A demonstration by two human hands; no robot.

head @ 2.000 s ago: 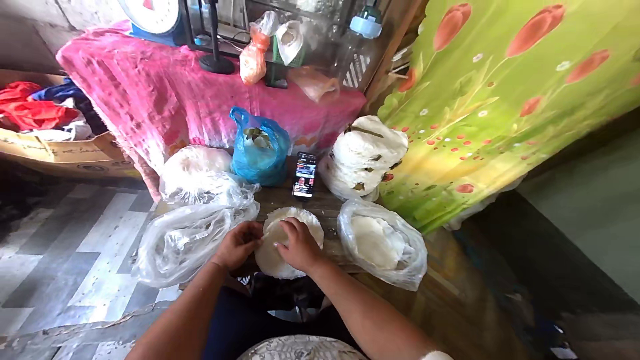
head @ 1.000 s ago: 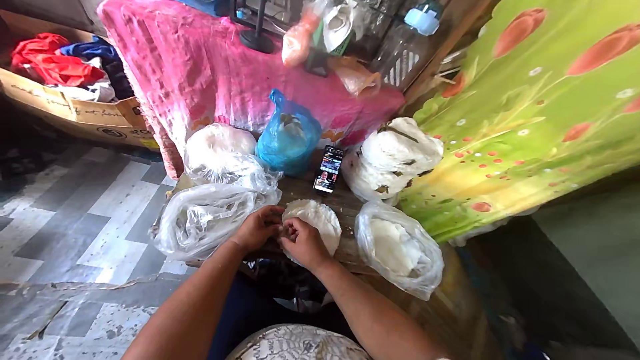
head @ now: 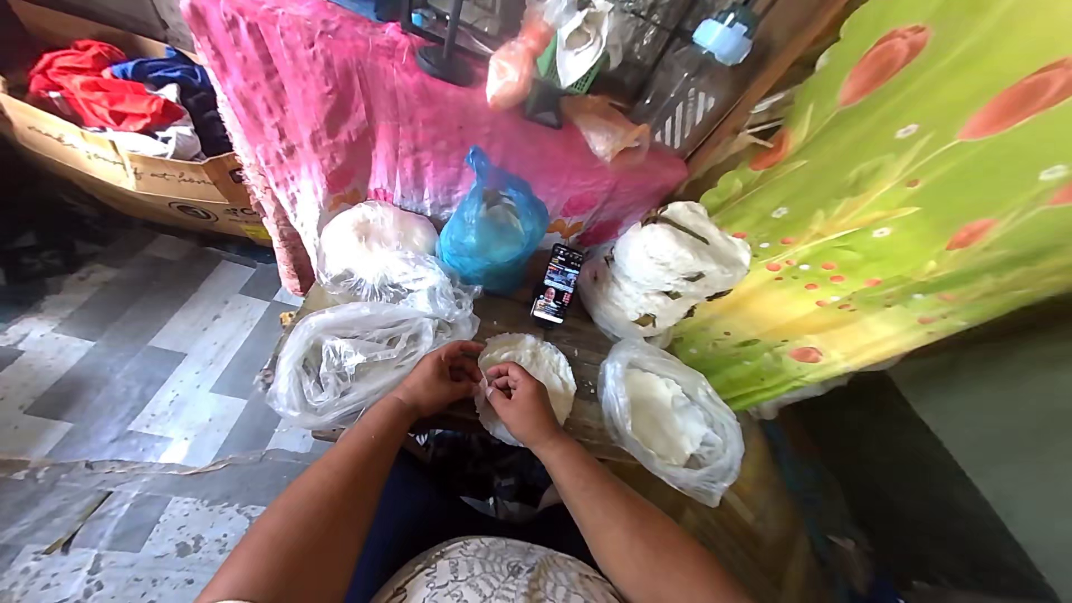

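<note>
A thin white round sheet (head: 544, 364) lies on a small wooden table (head: 502, 316), near its front edge. At the sheet's left rim is my left hand (head: 444, 377), its fingers curled in a pinch. My right hand (head: 519, 402) rests over the sheet, fingertips bent together near the same rim, close to the left fingers. Whether a small piece is between the fingertips is too small to tell. To the left lies an open clear plastic bag (head: 360, 360). On the right, another clear plastic bag (head: 670, 419) holds white flat sheets.
Behind the sheet are a smartphone (head: 557, 286), a blue plastic bag (head: 494, 226), a clear bag of white material (head: 377, 239) and a tall white bundle (head: 670, 268). A pink cloth (head: 335, 109) hangs beyond. A floral curtain (head: 904, 184) borders the right; a cardboard box (head: 126, 167) holds clothes.
My right hand has moved from over the middle of the round sheet to its left rim, beside my left hand. The view has shifted slightly.
</note>
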